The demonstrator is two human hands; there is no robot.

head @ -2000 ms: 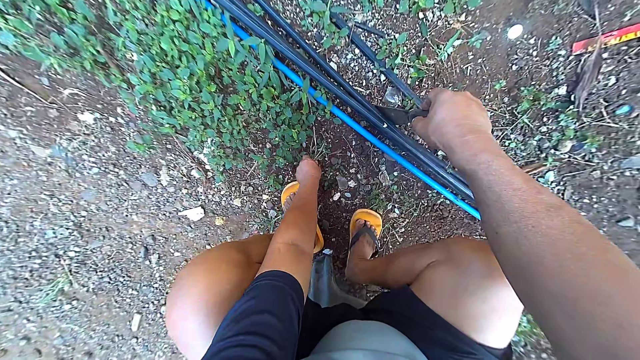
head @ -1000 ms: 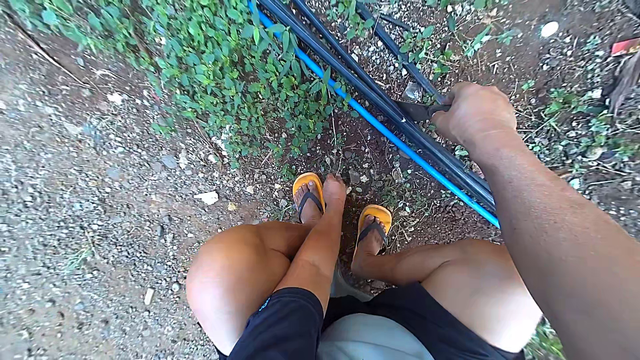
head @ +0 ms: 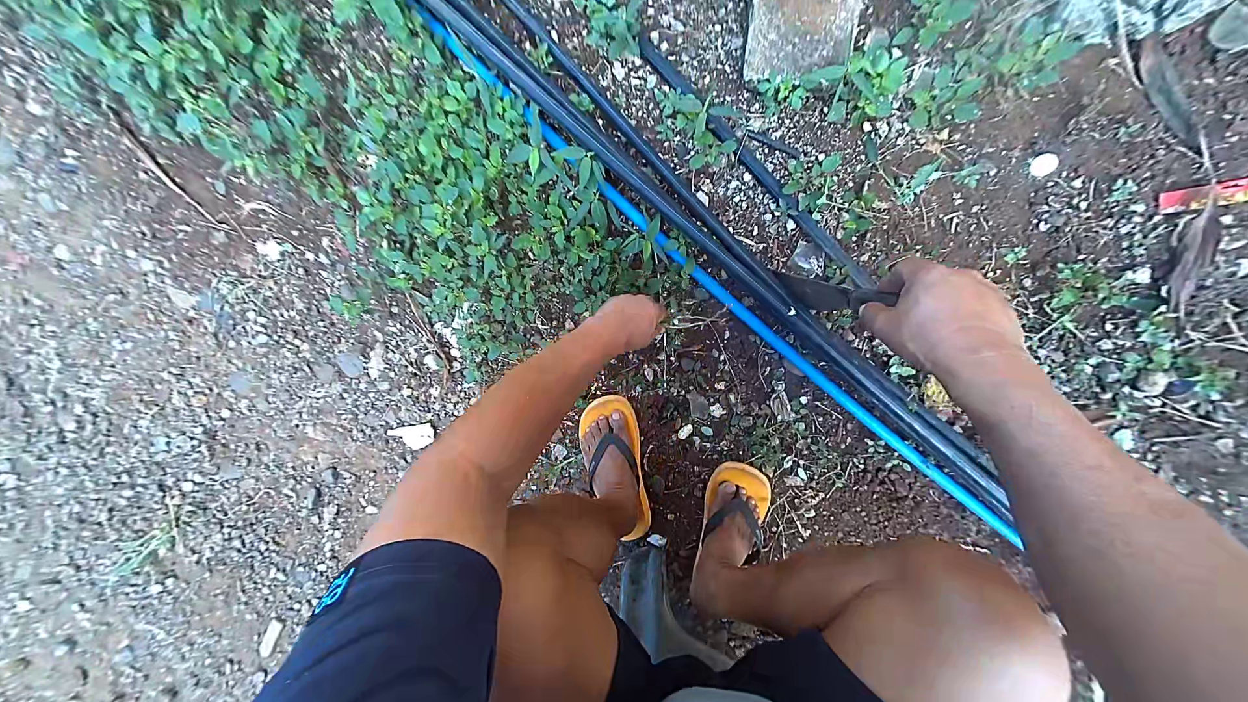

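My right hand (head: pixel 941 312) is closed on the dark handle of a knife-like blade (head: pixel 817 292), which lies against the bundle of black pipes (head: pixel 673 200). A bright blue pipe (head: pixel 770 336) runs along the near side of that bundle. My left hand (head: pixel 632 322) is at the edge of the low green weeds (head: pixel 468 205), left of the blue pipe. Its fingers point away and are mostly hidden, with thin stems beside them; whether it grips any is unclear.
My feet in yellow flip-flops (head: pixel 746 480) stand on soil just below the pipes. A concrete block (head: pixel 801 39) sits at the top, a red strip (head: pixel 1204 195) at the right. Gravel (head: pixel 244 468) covers the left side. Another dark pipe (head: pixel 760 171) lies beyond the bundle.
My left hand has moved from beside my feet up to the weeds near the blue pipe. My right hand still holds the blade at the black pipes.
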